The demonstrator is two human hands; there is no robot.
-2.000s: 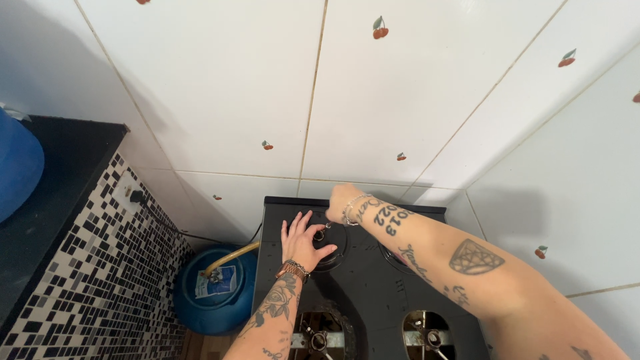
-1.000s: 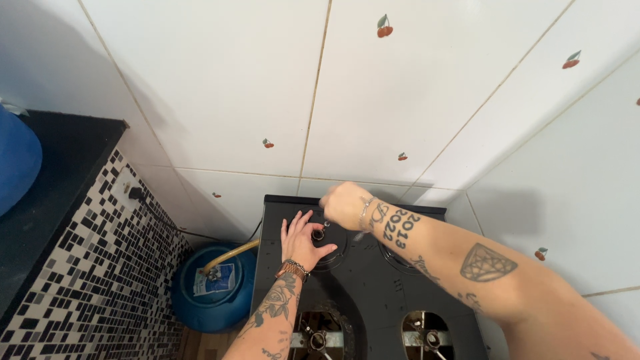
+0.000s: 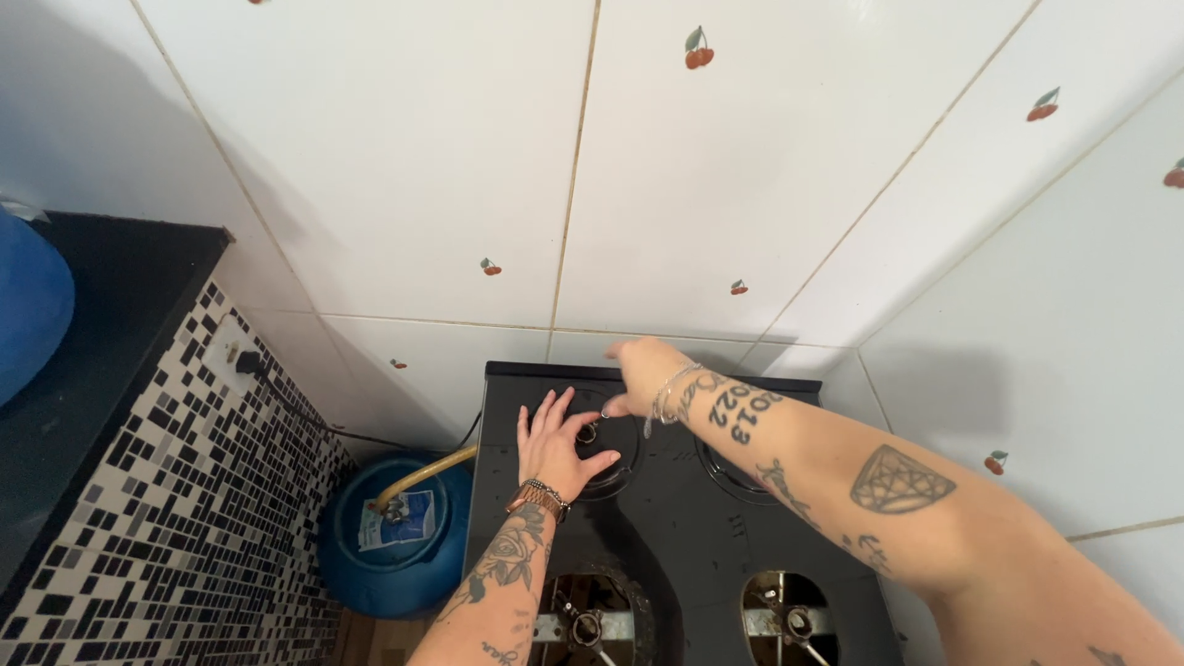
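Note:
A black stovetop lies below both hands, its burner caps and grates off where the burners show. My left hand rests on the rear left part, fingers spread around a small burner opening, thumb and index finger on either side of it. Just right of and above it is my right hand, beside the same burner, its thumb near my left index finger; whether it holds something is hard to tell. Two front openings show metal burner fittings, one at left and one at right.
A blue gas cylinder with a yellow hose stands left of the stove. A black plug sits in a mosaic-tiled side wall under a black countertop, which bears a blue object. White tiled walls stand behind and at right.
My right hand's fingers have opened out from a more closed shape, staying near the rear left burner. My left hand stays in place around the burner.

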